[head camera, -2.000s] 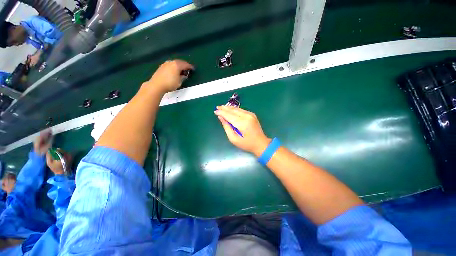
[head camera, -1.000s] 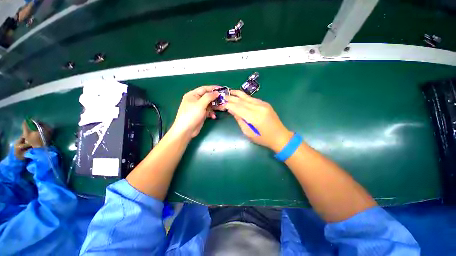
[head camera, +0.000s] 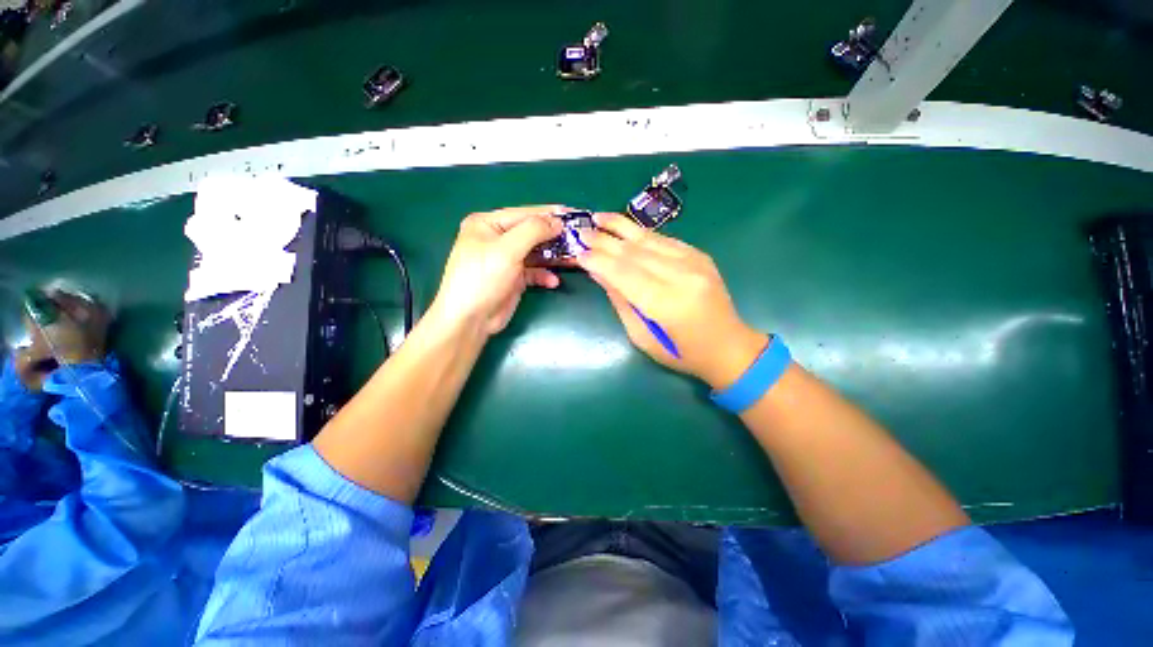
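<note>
My left hand (head camera: 496, 266) holds a small dark squarish watch unit (head camera: 565, 240) between thumb and fingers above the green bench mat. My right hand (head camera: 670, 291) is against the unit's right side and holds a thin blue pen-like stick (head camera: 658, 334), whose end shows below the palm. The stick's tip is at the unit's open face, partly hidden by the fingers. A second dark unit (head camera: 654, 206) lies on the mat just beyond my right fingers, with a small silvery piece sticking out at its upper corner.
A white rail (head camera: 506, 142) with a post (head camera: 929, 57) runs beyond the mat. Several units, one of them here (head camera: 580, 60), lie on the green belt. A black box (head camera: 253, 341) with torn white paper and cables is at left. Another person's hands (head camera: 63, 331) are far left. A shiny black item (head camera: 1129, 354) is at right.
Since two seconds ago, my left hand has come back from the belt with a unit, and both hands have met at it. Over the last second they stay together there while the view shifts slightly.
</note>
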